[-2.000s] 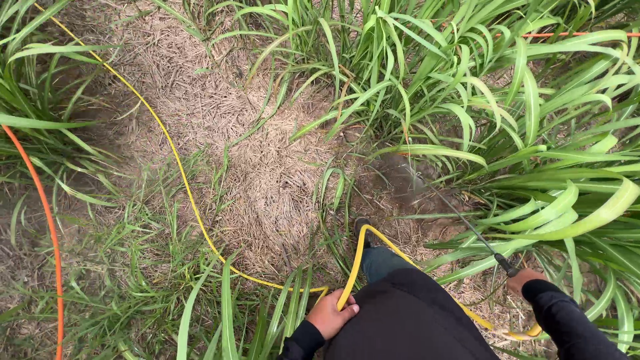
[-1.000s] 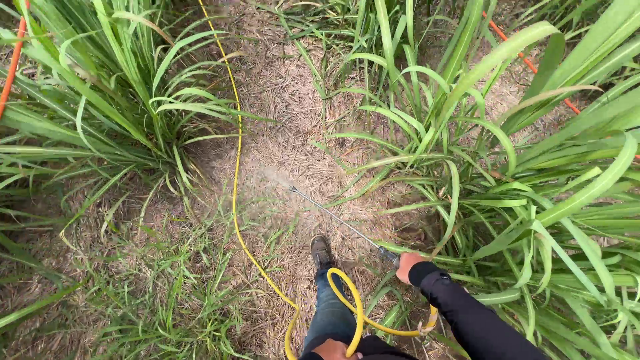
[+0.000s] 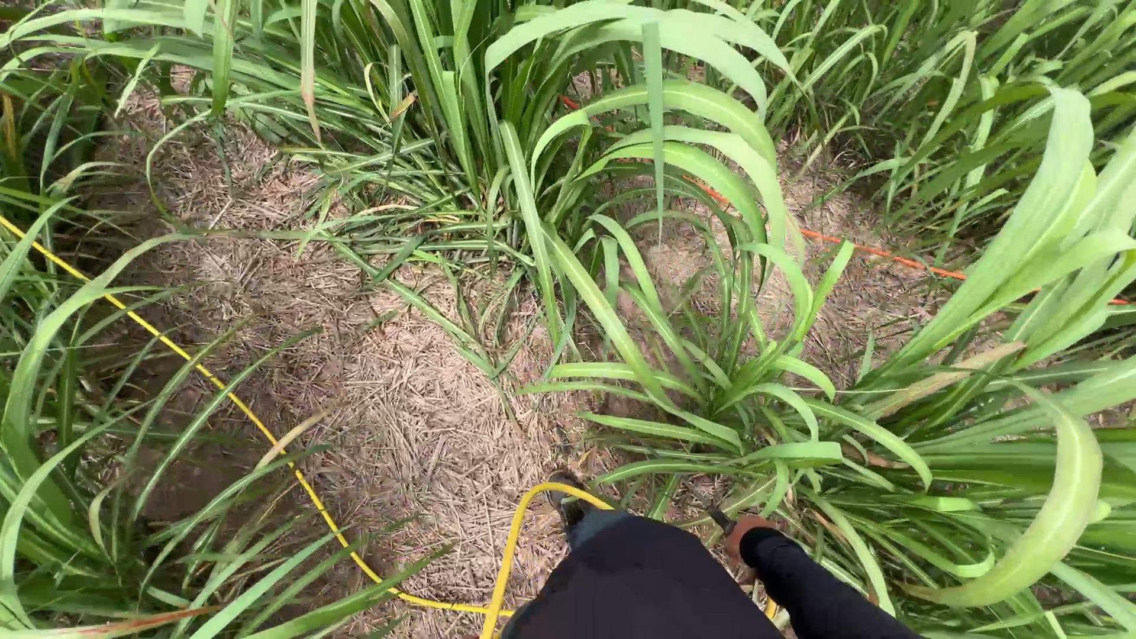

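My right hand [image 3: 742, 537], at the end of a black sleeve, is closed around the dark handle of a spray wand [image 3: 721, 519] at the lower middle right. Grass leaves hide most of the wand's metal tube. A yellow hose [image 3: 297, 475] runs from the left edge down to my body, loops up in front of my dark shirt and shows again just below my right hand. My left hand is out of the frame. The toe of a dark shoe [image 3: 568, 497] shows above the shirt, beside the hose loop.
Tall green grass clumps [image 3: 745, 382] stand in front and to the right, with more leaves at the left. Dry straw [image 3: 426, 444] covers the ground between them. An orange hose [image 3: 887, 256] lies behind the clump at the upper right.
My left hand, seen earlier on the yellow hose, has left the frame. The wand, in plain sight one second ago, is now mostly behind leaves. The view has shifted.
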